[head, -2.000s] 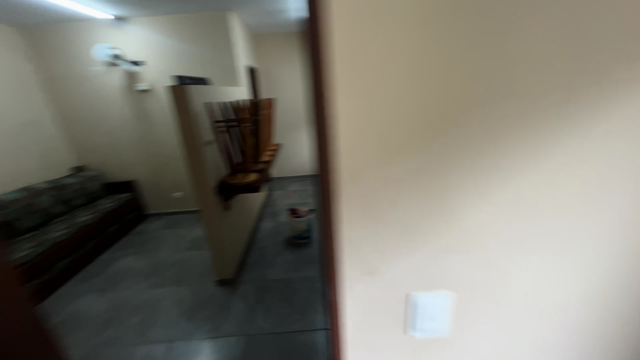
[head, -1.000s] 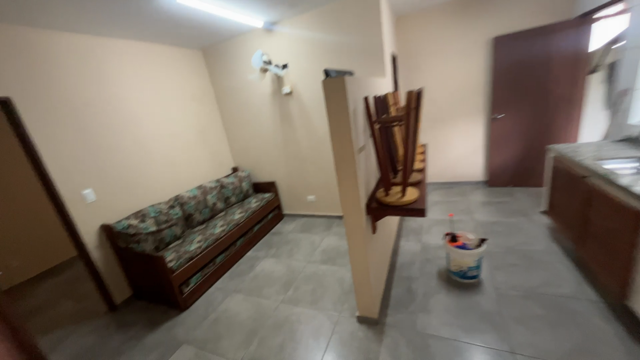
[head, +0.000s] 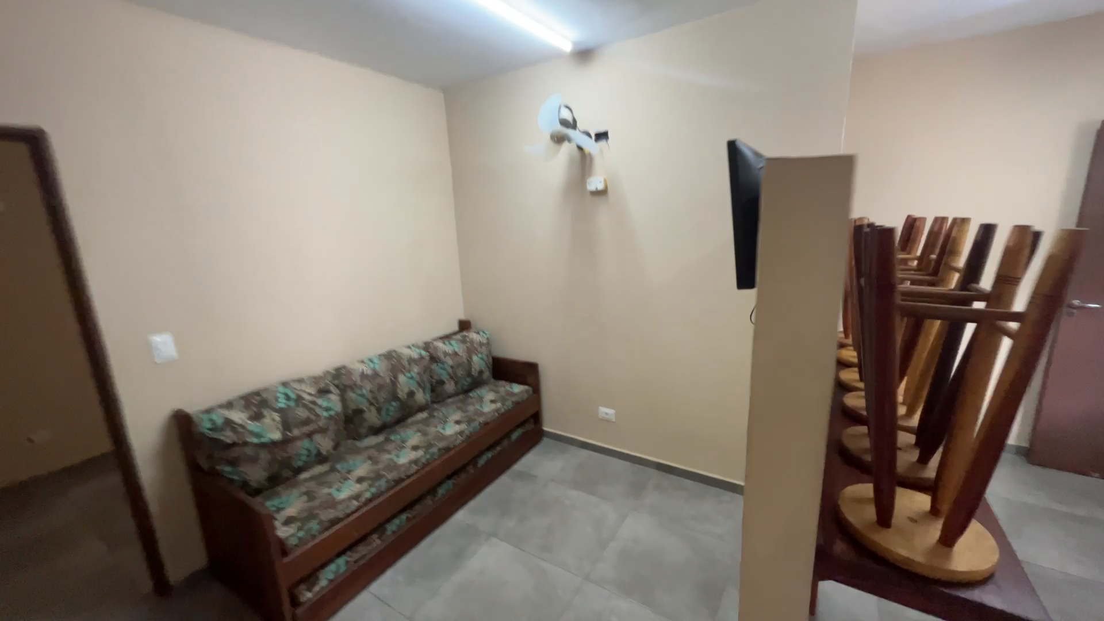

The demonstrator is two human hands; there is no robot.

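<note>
Neither my left hand nor my right hand shows in the head view, so what they hold cannot be seen. A wooden daybed (head: 414, 496) with floral cushions (head: 388, 385) stands along the left wall. At the right, several wooden stools (head: 918, 530) rest upside down, legs up, on a dark red wooden table (head: 992, 595) beside the partition wall (head: 795, 379). A thin black screen (head: 743, 214) is mounted on the partition's left side. High on the back wall is a wall fan (head: 565, 125), somewhat blurred.
The partition wall's end stands between the daybed side and the table side. A dark door frame (head: 86, 345) opens at the far left. A light switch (head: 162, 348) is on the left wall, an outlet (head: 607, 414) low on the back wall. A brown door (head: 1069, 371) is at the far right.
The view has moved further into the room and turned left. The bucket and the kitchen counter, seen at the right a second ago, are out of view.
</note>
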